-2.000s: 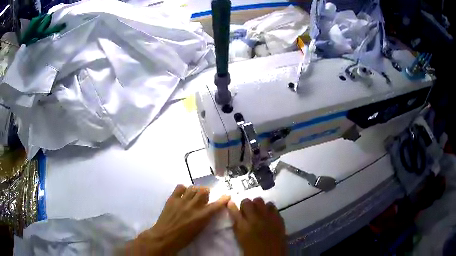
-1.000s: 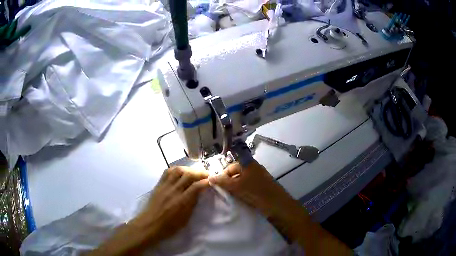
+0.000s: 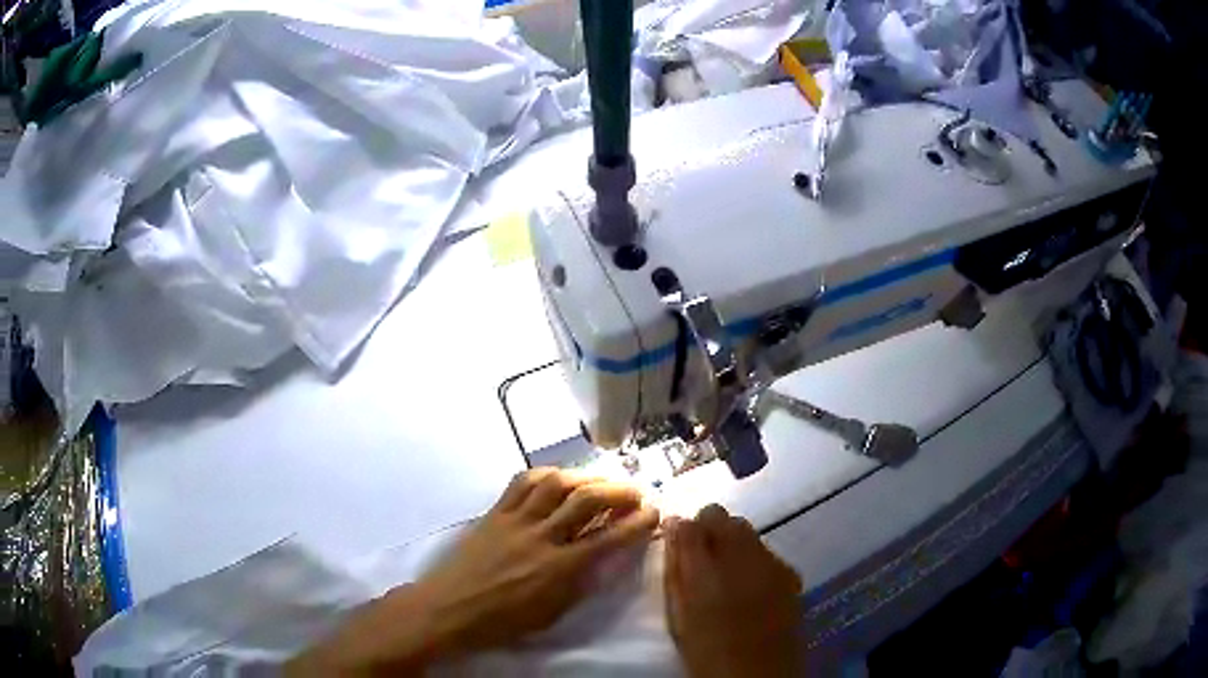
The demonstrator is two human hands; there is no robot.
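Observation:
A white garment piece [image 3: 570,636] lies under both hands in front of the white sewing machine [image 3: 742,225]. My left hand [image 3: 530,556] presses on the cloth, fingers bent, fingertips just in front of the brightly lit presser foot [image 3: 649,457]. My right hand [image 3: 729,583] pinches the cloth edge close beside the left fingertips, a little to the right. The fingertips of both hands almost meet. The needle and the cloth edge at the foot are washed out by the lamp's glare.
A white garment heap [image 3: 265,199] with a dark green part [image 3: 80,80] lies left. A jointed metal arm [image 3: 848,431] lies right of the needle. A dark green rod [image 3: 607,93] stands on the machine head. Scissors [image 3: 1106,351] lie on grey cloth at the right.
The view has shifted, so the machine sits further right and slightly lower than a second ago. My right hand has drawn back from beside the foot toward me and is more upright.

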